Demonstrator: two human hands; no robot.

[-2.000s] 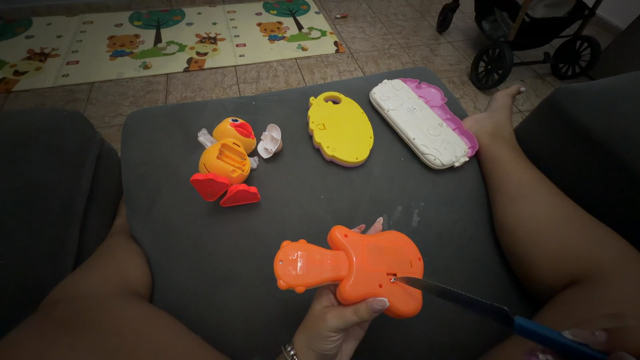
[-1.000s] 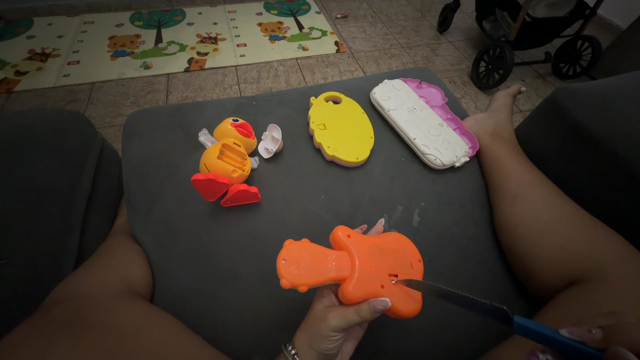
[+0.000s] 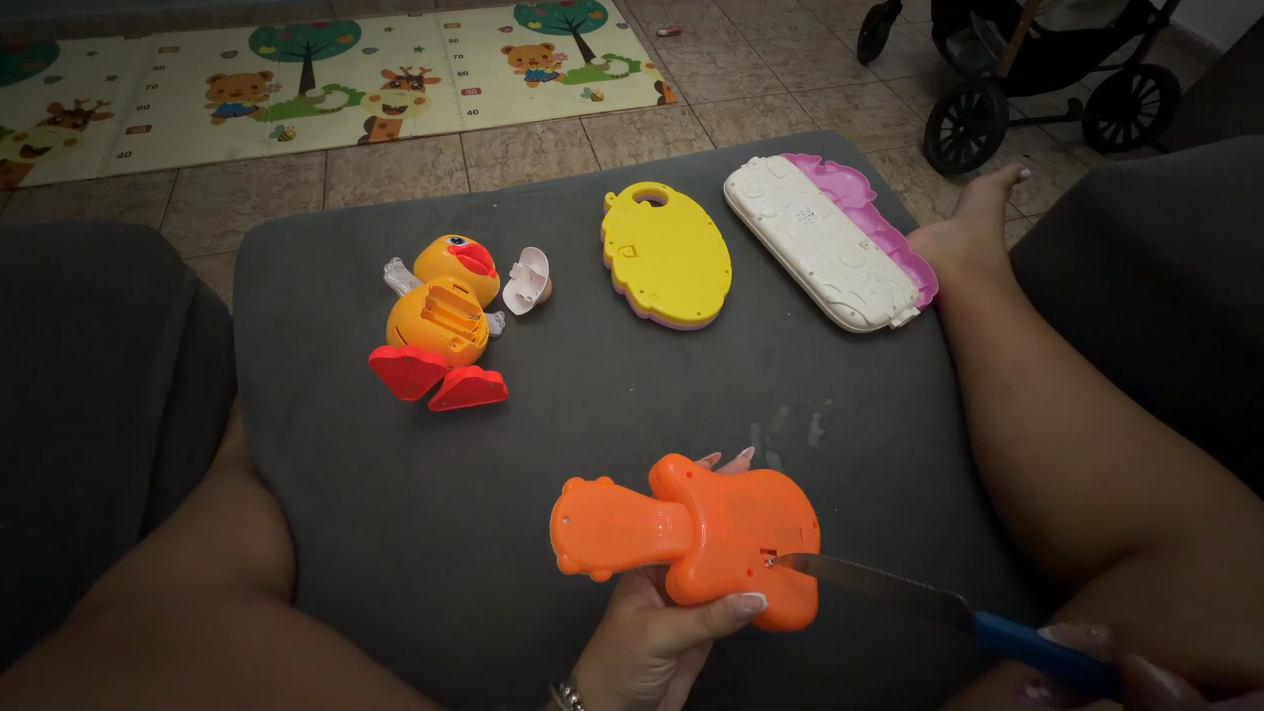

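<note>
My left hand (image 3: pixel 671 632) holds an orange plastic animal-shaped toy (image 3: pixel 731 533) from below, its back with small screws turned up. In my right hand (image 3: pixel 1116 662), at the lower right edge, is the blue handle of a serrated knife (image 3: pixel 889 585). The blade's tip touches the toy at a small screw beside a little slot. Farther back lie a yellow-orange toy duck (image 3: pixel 439 321) with its battery compartment uncovered, a small white plastic piece (image 3: pixel 528 280), a yellow oval plastic toy (image 3: pixel 671 257) and a white and purple plastic toy (image 3: pixel 829 242).
The toys lie on a dark grey cushioned surface (image 3: pixel 494 553) between the person's legs. Behind it, a children's play mat (image 3: pixel 346 89) is spread on the tiled floor. A stroller (image 3: pixel 1037 79) stands at the back right, near the person's bare foot (image 3: pixel 973 212).
</note>
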